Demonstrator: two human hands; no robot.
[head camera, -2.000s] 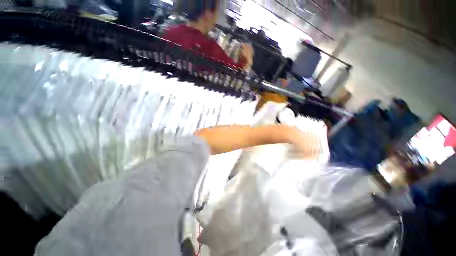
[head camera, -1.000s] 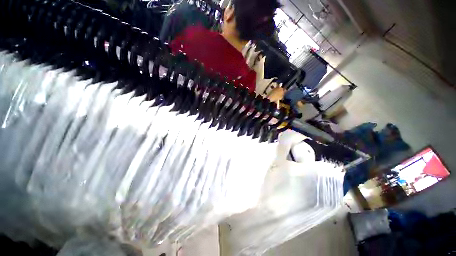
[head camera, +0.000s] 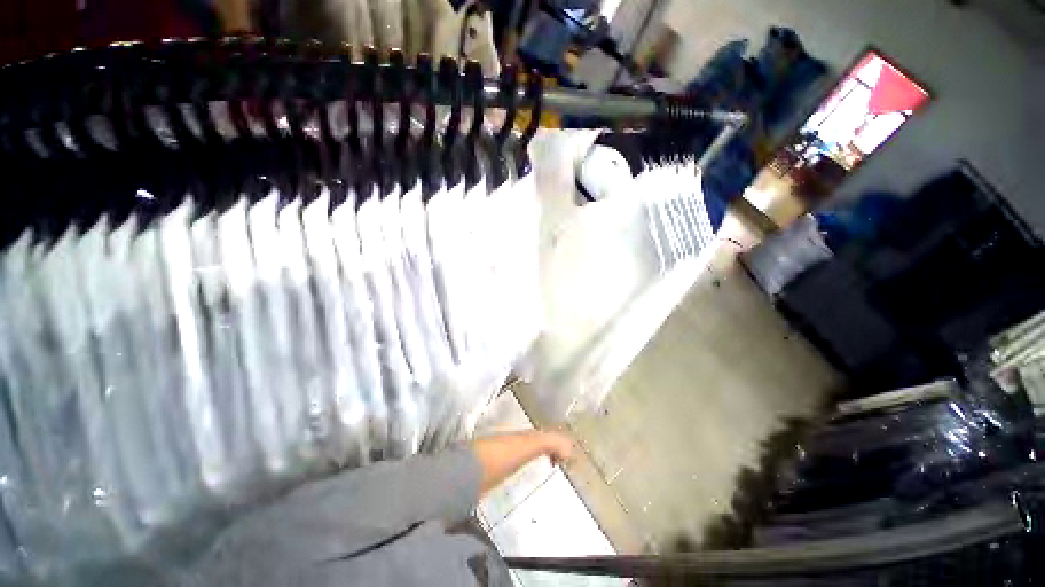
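Bagged white garments (head camera: 275, 333) hang in a close row on black hangers (head camera: 435, 126) across the left half, with shiny film over them. A second group of white garments (head camera: 682, 212) hangs further along the metal rail (head camera: 607, 106). My left hand (head camera: 558, 445), small and blurred, is at lower centre beside the lower edge of the near row, below a grey sleeve. Its fingers are not clear, and nothing can be made out in it. My right hand is not in view.
Tiled floor (head camera: 699, 390) runs beside the rail. Dark garments under glossy plastic (head camera: 917, 459) fill the right side. A long pole-like bar (head camera: 802, 556) crosses the lower right. A white flat surface (head camera: 550, 522) lies below my hand. Blue bundles (head camera: 745, 86) and a bright opening (head camera: 865, 109) are behind.
The view has swung down and right, showing more floor and dark garments. My forearm, absent one second ago, is back in view. The loose white cloth and film seen earlier near it are gone.
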